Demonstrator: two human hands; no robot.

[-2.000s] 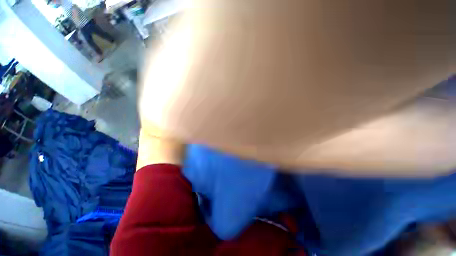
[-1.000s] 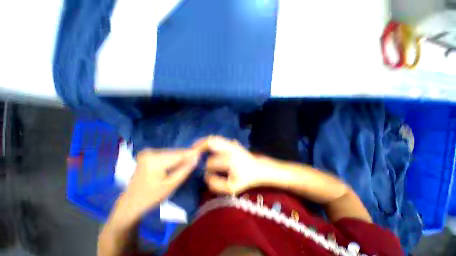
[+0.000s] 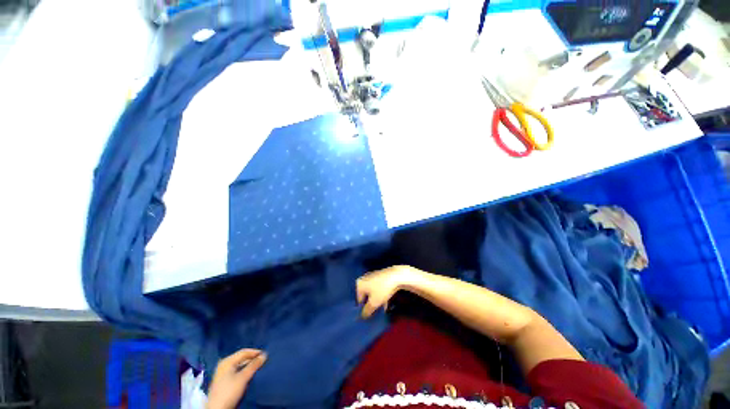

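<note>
A blue garment piece (image 3: 308, 192) with small dots lies on the white table, its top corner under the lit needle area (image 3: 350, 108). The cloth continues over the table edge onto the lap, and a long bunched strip curves round the left. My right hand (image 3: 383, 289) is over the lap cloth, fingers curled and pinching at its upper edge. My left hand (image 3: 236, 375) is at the bottom, partly cut off, thumb and finger near each other at the cloth's left side; whether it grips cloth is unclear.
Scissors (image 3: 522, 129) with red and yellow loops lie right of the needle. A control panel (image 3: 612, 22) and small tools tray (image 3: 655, 108) are at upper right. A garment pile (image 3: 552, 275) hangs beside a blue crate (image 3: 680, 232) with a beige scrap. Another blue crate (image 3: 142, 371) is lower left.
The view has swung from the floor at the left to the machine table. My hands, together a second ago, are now apart, the left one lower. The needle area has come into view.
</note>
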